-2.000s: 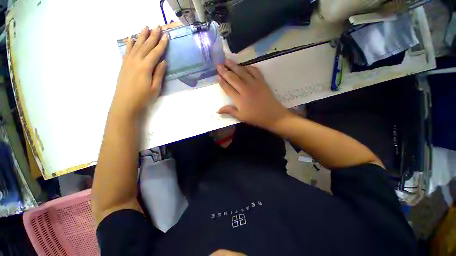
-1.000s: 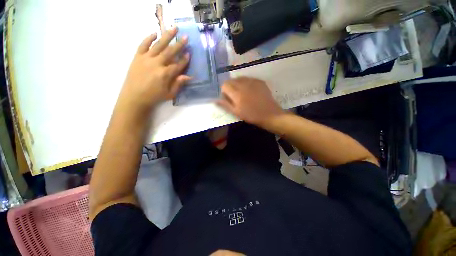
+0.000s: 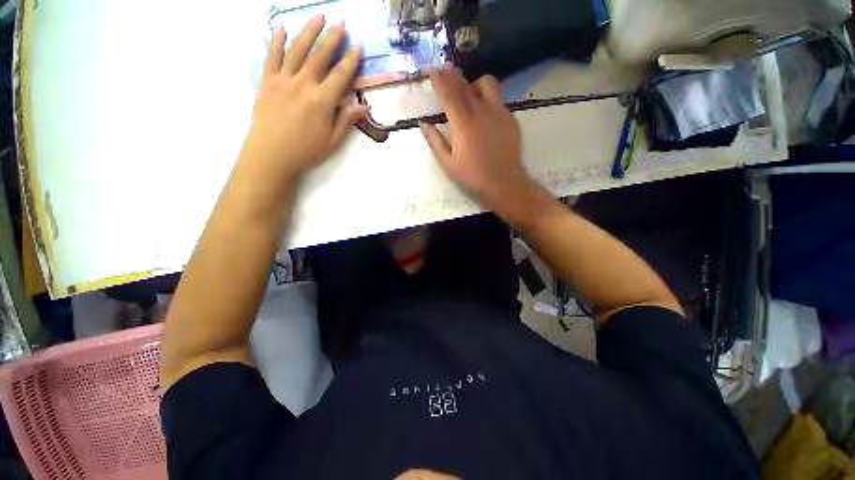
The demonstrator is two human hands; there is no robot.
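The clear sewing template point(image 3: 375, 58) lies flat under the needle and presser foot area point(image 3: 412, 33) of the sewing machine, its brown strip along the edge nearest me. A pale bluish fabric piece shows through it, partly hidden. My left hand point(image 3: 305, 103) is spread flat on the template's left part, fingers apart. My right hand point(image 3: 478, 131) has its fingertips at the template's lower right corner, beside the machine foot; whether it pinches the edge is unclear. The curved dark guide point(image 3: 375, 127) lies on the table just in front of the template, its brown hooked end between my hands.
Dark cloth point(image 3: 525, 37) lies under the machine arm. A pile of cut pieces point(image 3: 708, 101) and a slim blue-green item point(image 3: 624, 145) are at the right of the white table point(image 3: 141, 141). A pink basket point(image 3: 89, 403) stands below left. Dark cloth hangs below the right table edge.
The template has turned, so its brown strip now faces me instead of the far or left side. My left hand has moved up slightly, and my right hand up and right, to the template's corner.
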